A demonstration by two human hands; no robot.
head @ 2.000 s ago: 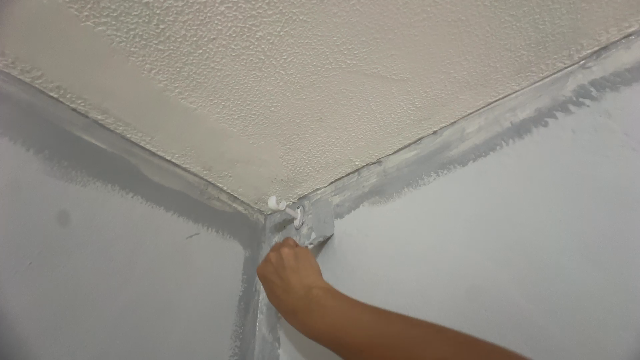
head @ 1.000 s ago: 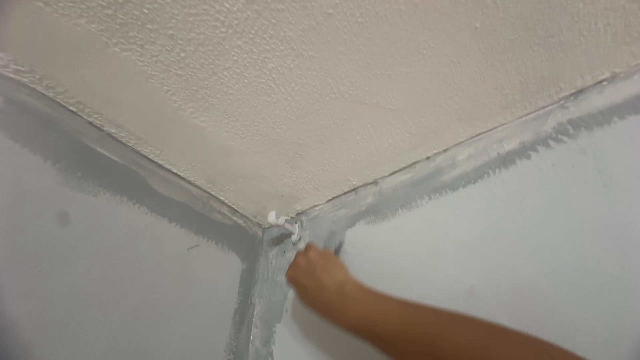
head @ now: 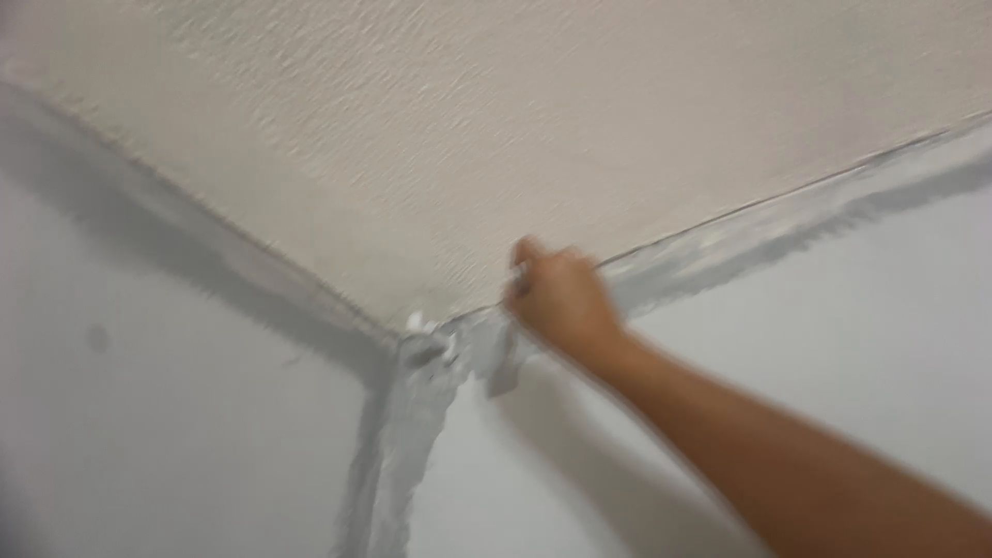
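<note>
My right hand (head: 564,298), blurred, is closed around the handle of a putty knife just right of the room corner, where the ceiling meets the right wall. The knife's flat blade (head: 500,360) reaches down and left from the fist, over the grey band on the right wall; whether it touches the wall cannot be told. White filler (head: 418,321) sits in a small lump at the corner's top, with more smeared on the wall (head: 449,349) beside a dark grey spot. My left hand is out of view.
The textured ceiling (head: 480,155) slopes across the upper view. Below it are the left wall (head: 194,403) and right wall (head: 814,349), both pale, with rough-edged grey bands along the ceiling joints and down the corner. My arm casts a shadow on the right wall.
My right hand, earlier below the corner joint, has moved up and right to the ceiling edge. The blade, wide against the wall two seconds ago, now shows right of the corner. The view has shifted somewhat.
</note>
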